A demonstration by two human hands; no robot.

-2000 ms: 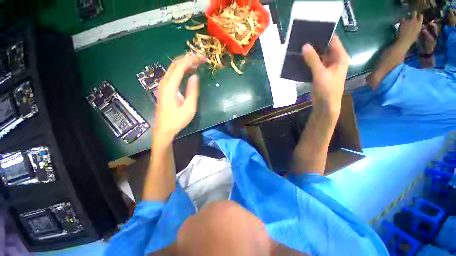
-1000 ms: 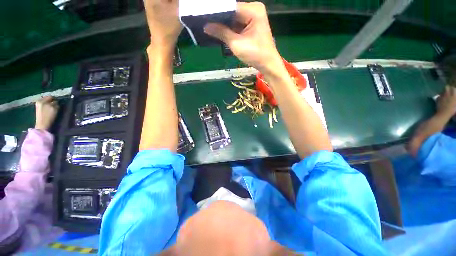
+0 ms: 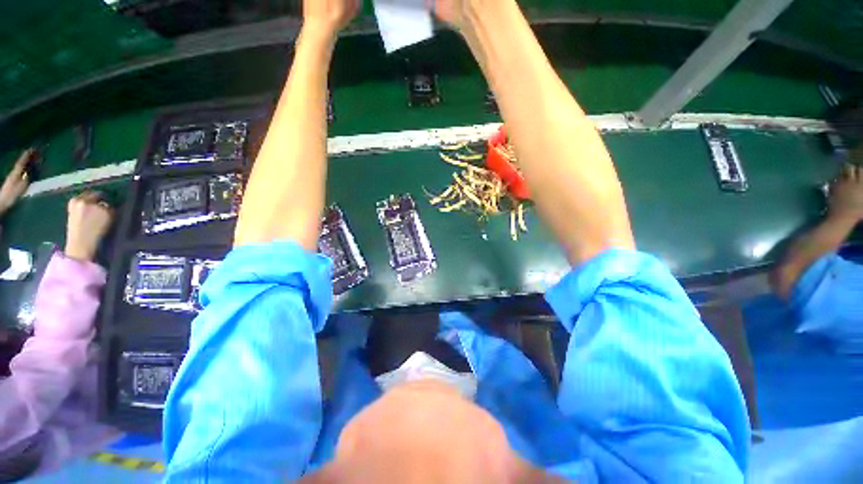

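A white card (image 3: 404, 26) hangs at the top edge of the picture, between my two hands, its upper part cut off. My right hand (image 3: 464, 9) is at the card's right edge and seems to hold it; its fingertips are cut off. My left hand (image 3: 331, 11) is left of the card, mostly out of the picture, so its grip cannot be seen. Two opened phones lie on the green bench: one (image 3: 407, 238) between my forearms, the other (image 3: 343, 250) beside my left forearm. Both show a dark battery block.
Tan liner strips (image 3: 468, 189) lie beside a red bin (image 3: 508, 163), partly behind my right forearm. A black tray (image 3: 132, 331) with several phones stands at left. More phones lie beyond the white rail (image 3: 378, 140) and at right (image 3: 724, 159). Co-workers' arms show at both sides.
Both hands have moved up and mostly out of the picture. The card now shows only white, smaller and higher; its black part is no longer seen. My right forearm has swung slightly right.
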